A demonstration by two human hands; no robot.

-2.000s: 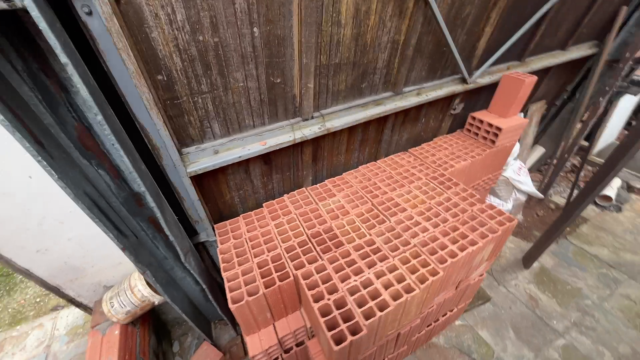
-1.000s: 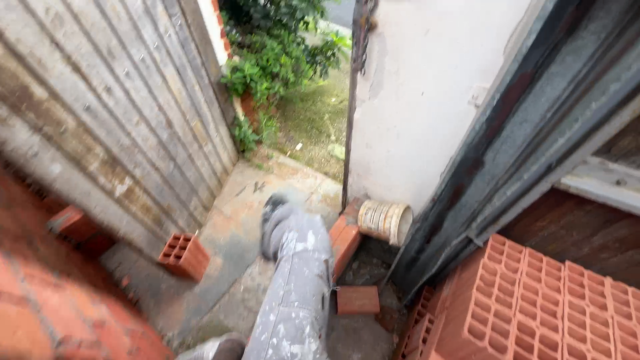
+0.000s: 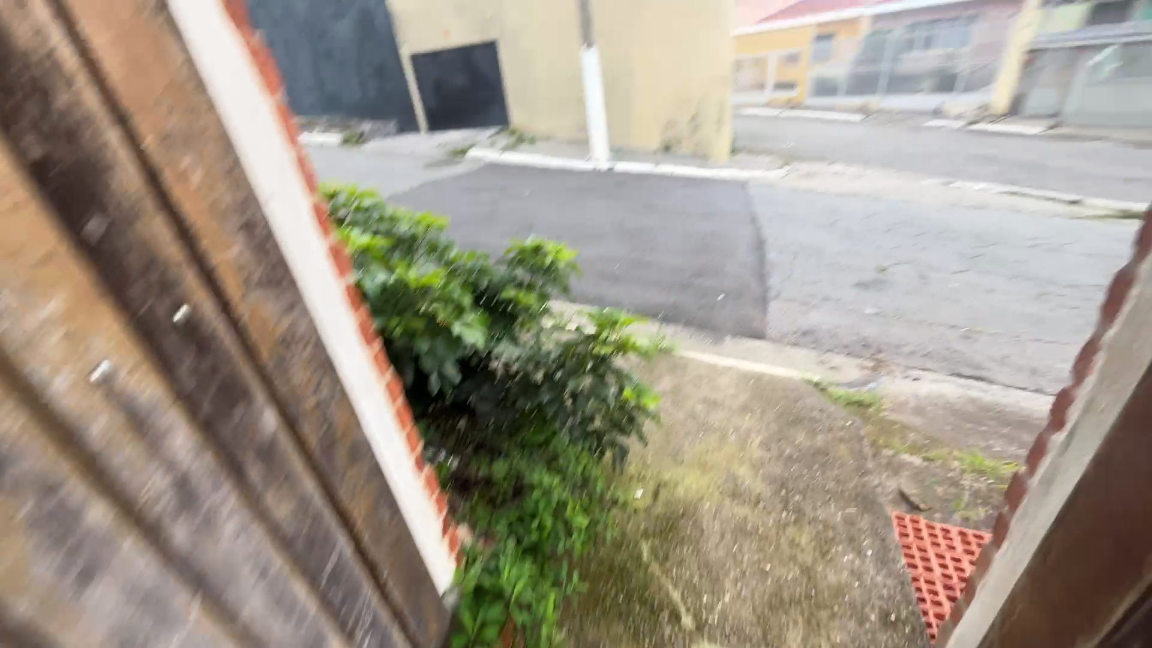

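Neither my left hand nor my right hand shows in the head view, so what they hold or touch is hidden. Red hollow clay bricks [image 3: 940, 558] lie outside at the lower right, partly cut off by the edge of the opening. On the left, a weathered wooden plank gate [image 3: 180, 360] fills the view, slightly blurred.
Green leafy bushes [image 3: 486, 360] grow beside the left wall edge. A mossy concrete path [image 3: 738, 513] leads to the curb and an asphalt street [image 3: 630, 243]. A pole with a white base [image 3: 594, 103] stands across the street. A dark brown post [image 3: 1071, 540] borders the right.
The view has swung from the stacked hollow bricks by the wooden wall to the gateway and the street outside. The paint-spotted grey clothing seen one second ago is out of view.
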